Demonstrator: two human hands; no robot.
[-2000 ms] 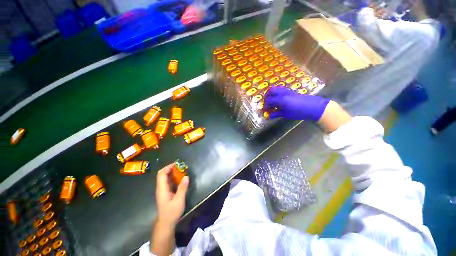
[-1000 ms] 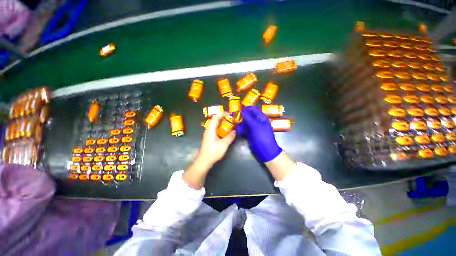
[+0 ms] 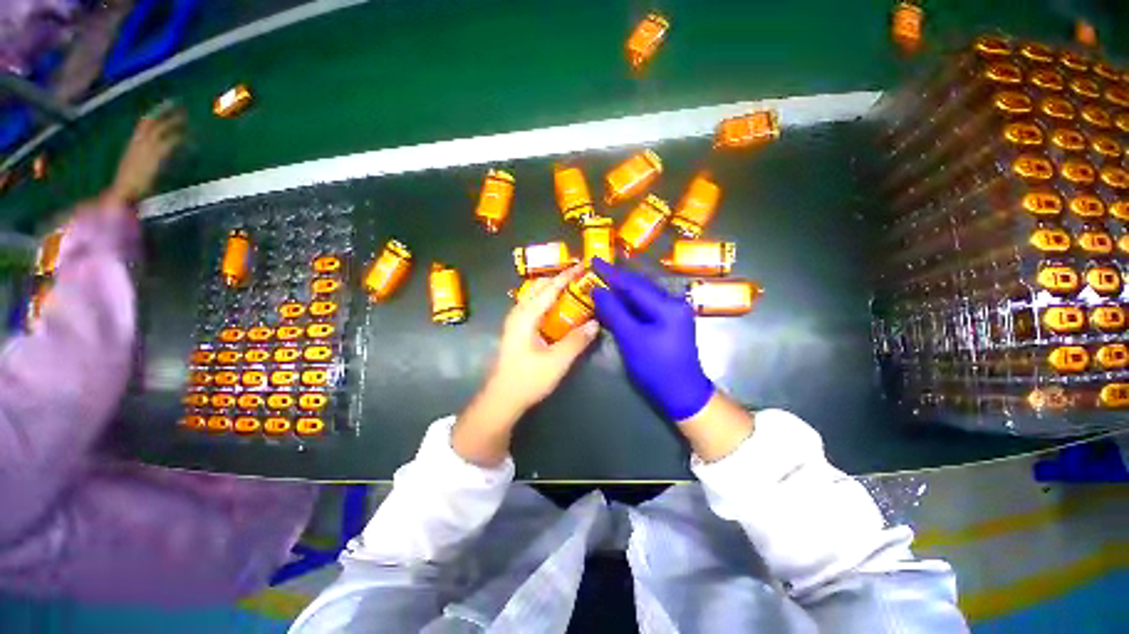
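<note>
My bare left hand point(image 3: 530, 362) holds an orange component point(image 3: 567, 312) tilted over the dark bench, at the near edge of a loose cluster. My right hand point(image 3: 654, 337), in a purple-blue glove, has its fingertips at the upper end of the same component; whether they pinch it or something small is hidden. Several loose orange components lie just beyond, one with a white label point(image 3: 542, 258). A clear blister tray point(image 3: 349, 372) lies flat at left, partly filled with upright components, and one component point(image 3: 235, 256) lies on its side on it.
Stacked filled trays point(image 3: 953, 297) stand at right. A white rail point(image 3: 421, 157) separates the bench from the green conveyor point(image 3: 495, 62), which carries scattered orange components. At left, a person's pink sleeve point(image 3: 87, 310) and bare hand point(image 3: 151, 146) reach over the conveyor.
The head view has swung from the right tray stack to the middle. My right hand has moved from the stack to the component in my left hand. The pink-sleeved arm has come in at left.
</note>
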